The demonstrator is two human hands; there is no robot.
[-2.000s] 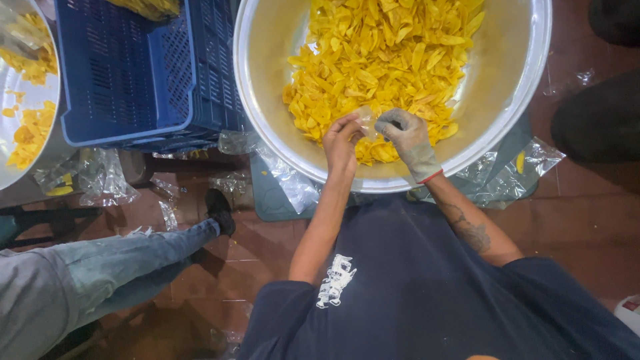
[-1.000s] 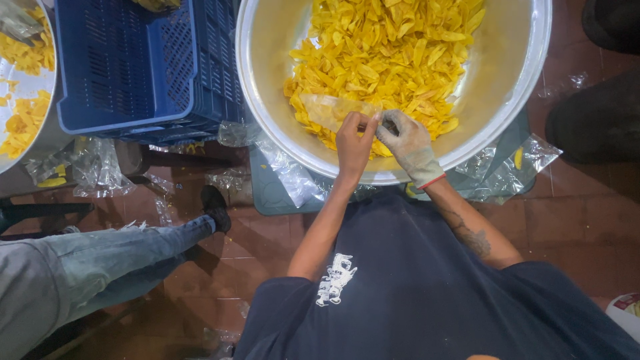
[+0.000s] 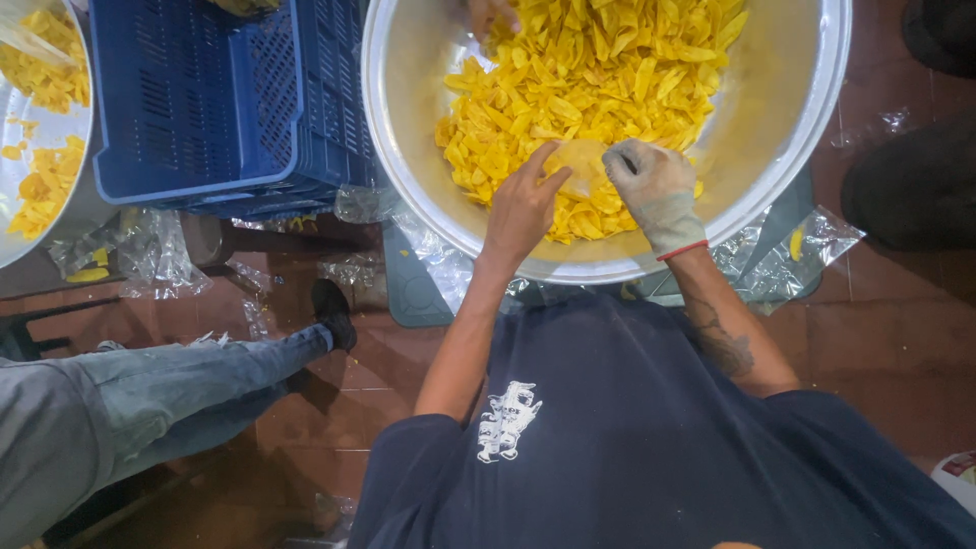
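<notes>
A wide metal bowl point(image 3: 770, 164) holds a heap of yellow plantain-like chips point(image 3: 564, 99). Over the near part of the heap, a thin clear plastic bag point(image 3: 581, 162) lies between my two hands. My bare left hand point(image 3: 530, 194) touches or is close to the bag's left side, fingers spread; whether it grips the film is unclear. My right hand point(image 3: 654, 191), in a pale glove with a red cuff edge, has its fingers curled at the bag's right edge and seems to pinch it. Another person's hand point(image 3: 492, 17) reaches into the bowl at its upper left.
Blue plastic crates point(image 3: 194, 187) stand left of the bowl. A second metal bowl point(image 3: 85, 164) with chips is at the far left, near a person in torn jeans point(image 3: 191, 389). Loose clear plastic point(image 3: 801, 255) lies on the green surface under the bowl. Dark containers stand at right.
My left hand has opened its fingers and moved slightly away from my right. The bag, stretched out leftward a second ago, now lies between my hands. Another person's hand has come into the bowl.
</notes>
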